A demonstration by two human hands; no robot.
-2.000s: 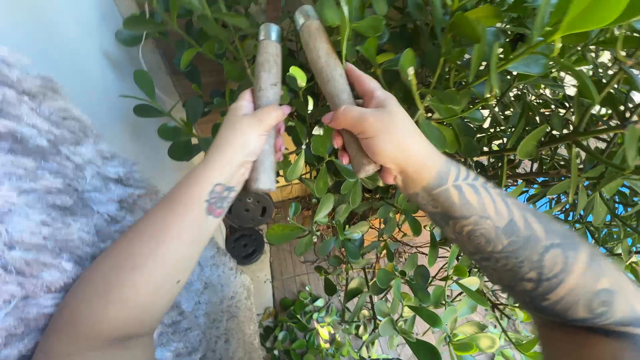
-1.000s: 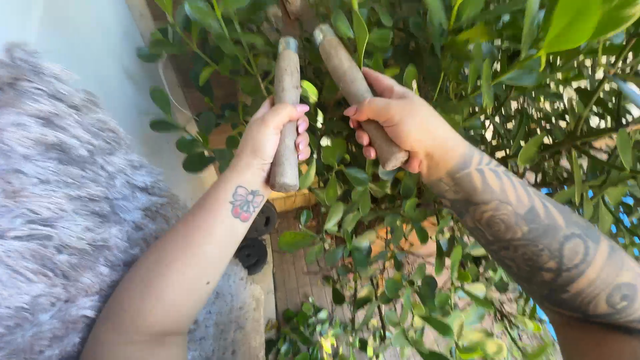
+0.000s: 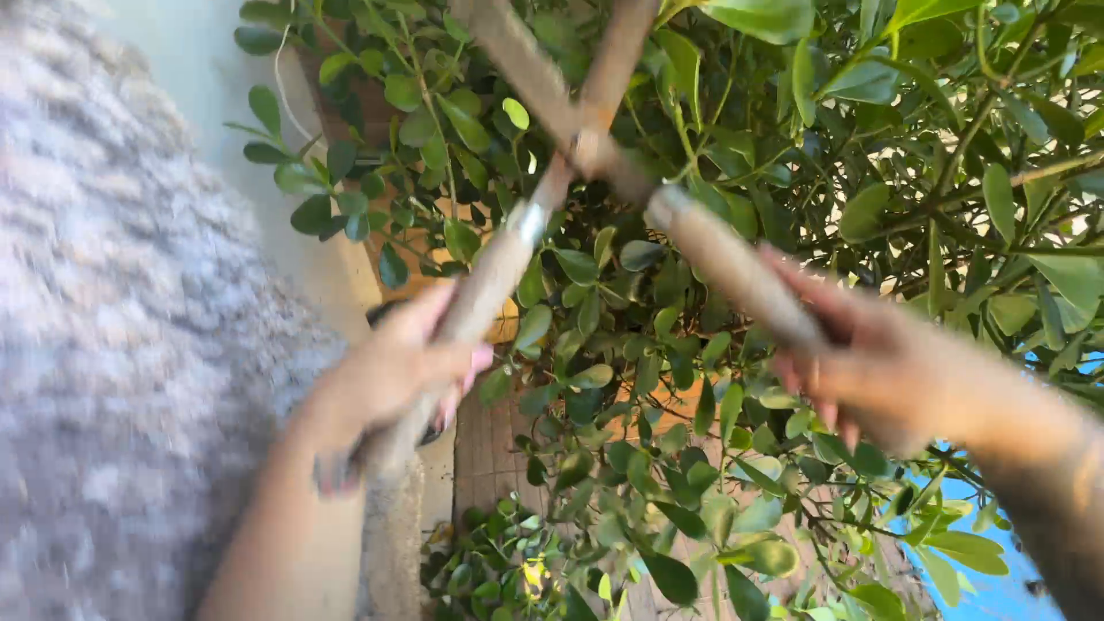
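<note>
A pair of hedge shears with wooden handles and metal blades is spread in an X, blurred by motion. My left hand is closed around the left wooden handle, whose lower end extends past my wrist. Around the lower part of the right wooden handle my right hand is closed. The blades point up among the leafy branches, their tips cut off by the top edge of the view. Green leaves of a dense shrub lie behind and below the shears.
Shrub branches fill the right side. A grey fluffy surface lies at the left, beside a pale wall. Brown tiled floor shows through the leaves, and something blue is at the lower right.
The handles, close together earlier, are now spread wide. My hands have moved apart and lower in the view. The pivot and part of the blades now show above the handles.
</note>
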